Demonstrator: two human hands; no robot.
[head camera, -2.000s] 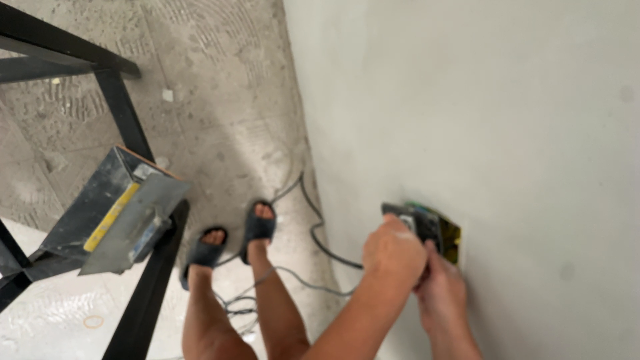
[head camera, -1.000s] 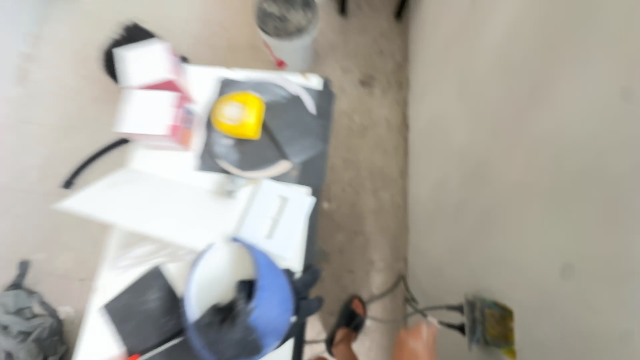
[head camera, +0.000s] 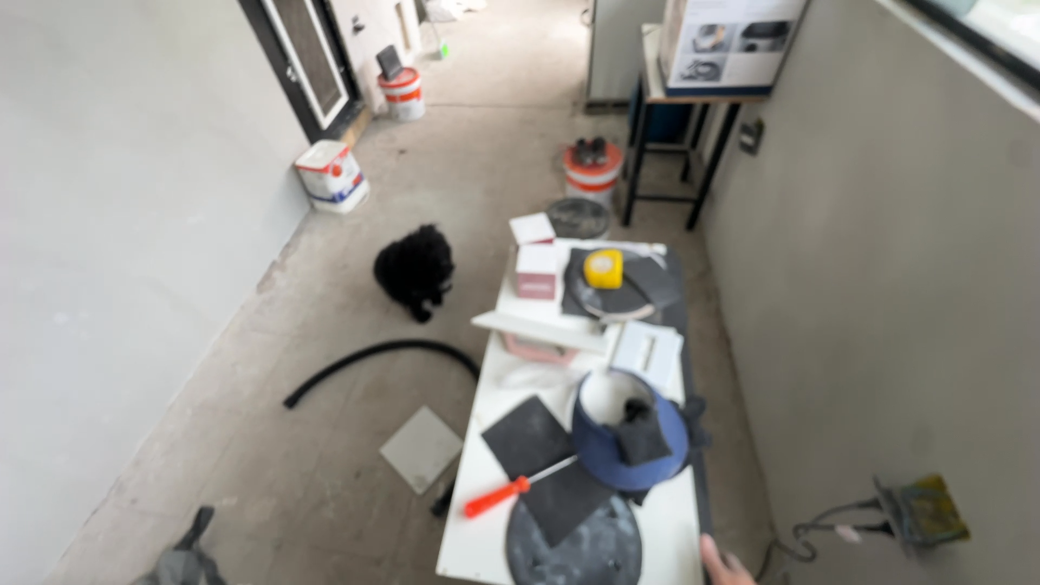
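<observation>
Part of one hand (head camera: 723, 565) shows at the bottom edge, close to the right side of a narrow white table (head camera: 471, 520); it looks like my right or left hand, which one I cannot tell, and its grip is cut off by the frame. On the table lie a screwdriver with a red handle (head camera: 497, 496), dark abrasive sheets (head camera: 528, 435), a round dark disc (head camera: 573, 548), a blue hat-shaped item (head camera: 601, 455) and a yellow tape measure (head camera: 604, 269). To the right, black cables run to an open wall box (head camera: 930, 510).
A black furry animal (head camera: 414, 270) is on the floor left of the table, near a black hose (head camera: 382, 349) and a square tile (head camera: 421, 449). Several buckets (head camera: 593, 175) stand farther back. A tall black-legged stand (head camera: 642, 154) holds a printed box (head camera: 731, 45).
The view has swung from the wall box to the table and room. Two seconds ago both hands were at the wall box; now only part of one hand shows, beside the table.
</observation>
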